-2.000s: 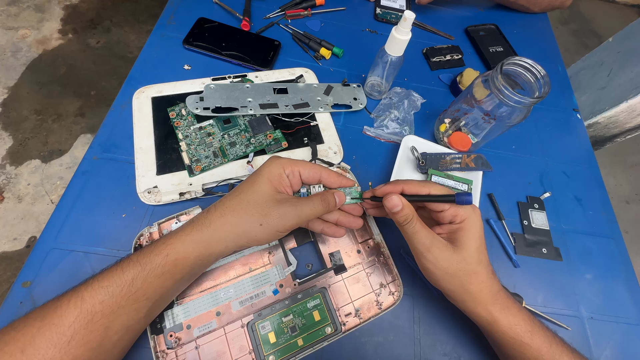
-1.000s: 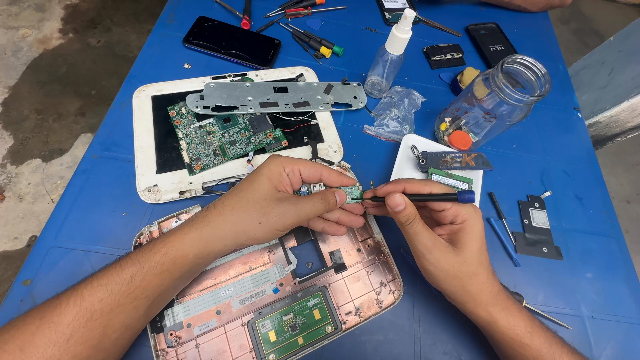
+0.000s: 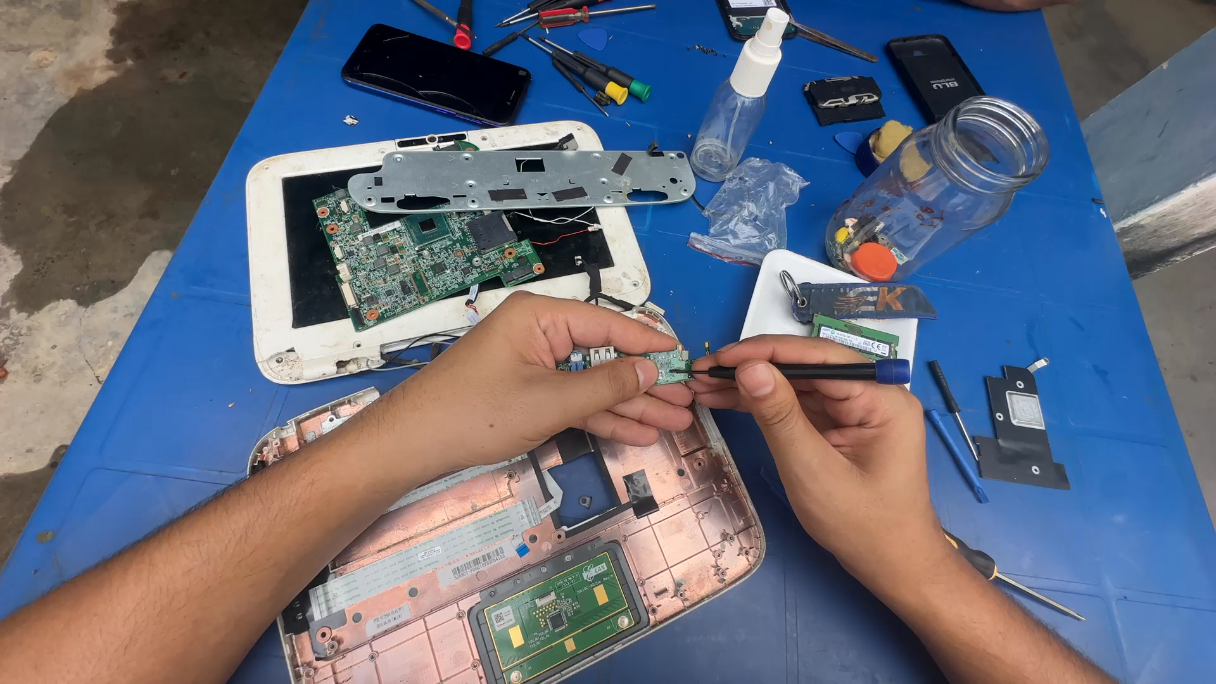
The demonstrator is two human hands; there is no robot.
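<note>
Between its thumb and fingers, my left hand point(image 3: 551, 380) grips a small green circuit board point(image 3: 671, 365) with a USB port. My right hand point(image 3: 817, 418) holds a black precision screwdriver with a blue end cap point(image 3: 817, 371); its tip meets or nearly meets the board's right part. Below both hands lies a copper-coloured laptop palmrest shell point(image 3: 684, 560) with a green touchpad board point(image 3: 560, 613) and flat ribbon cables point(image 3: 427, 560). Behind my left hand, a larger green motherboard point(image 3: 427, 252) and a grey metal bracket point(image 3: 532, 180) rest on a white-framed screen point(image 3: 271, 323).
A white tray point(image 3: 771, 285) bears a memory module point(image 3: 855, 334) and a key fob point(image 3: 860, 300). Behind it are a glass jar point(image 3: 936, 190), a spray bottle point(image 3: 731, 123) and a plastic bag point(image 3: 755, 209). Phones point(image 3: 435, 74) and screwdrivers point(image 3: 589, 68) lie farther back. Another person's hand point(image 3: 1016, 3) shows at the top edge.
</note>
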